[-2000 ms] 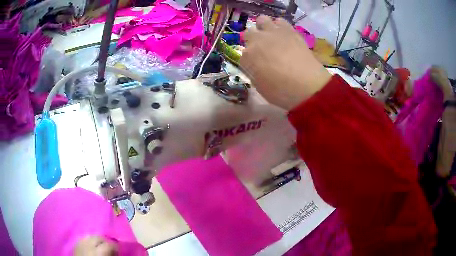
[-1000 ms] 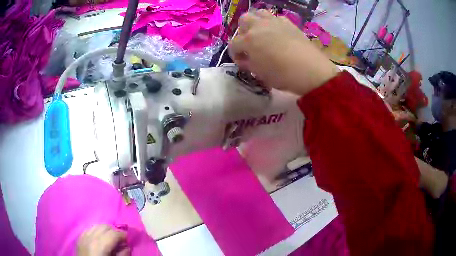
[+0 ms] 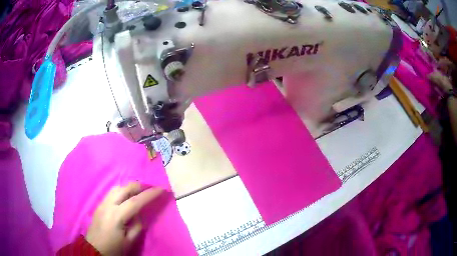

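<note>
A large bright pink piece with a rounded end (image 3: 107, 165) lies flat on the table, its right edge close to the presser foot (image 3: 152, 150). My left hand (image 3: 120, 217) rests on this piece with its fingers apart, near the right edge. A rectangular pink cut piece (image 3: 270, 150) lies under the arm of the cream-white HIKARI sewing machine (image 3: 220, 55) and reaches the table's front edge. My right hand is not in view.
A blue oblong controller (image 3: 40, 100) hangs left of the machine head. Dark pink bundles (image 3: 30, 40) are heaped at the far left, with more pink fabric (image 3: 401, 195) below the table at right. A yellow-brown stick (image 3: 407, 104) lies right of the machine. Another person's hand (image 3: 442, 75) shows at the right.
My right hand and red sleeve, earlier above the machine arm, have left the picture. The view has tilted down and closer. My left hand remains on the rounded piece and shows more fully.
</note>
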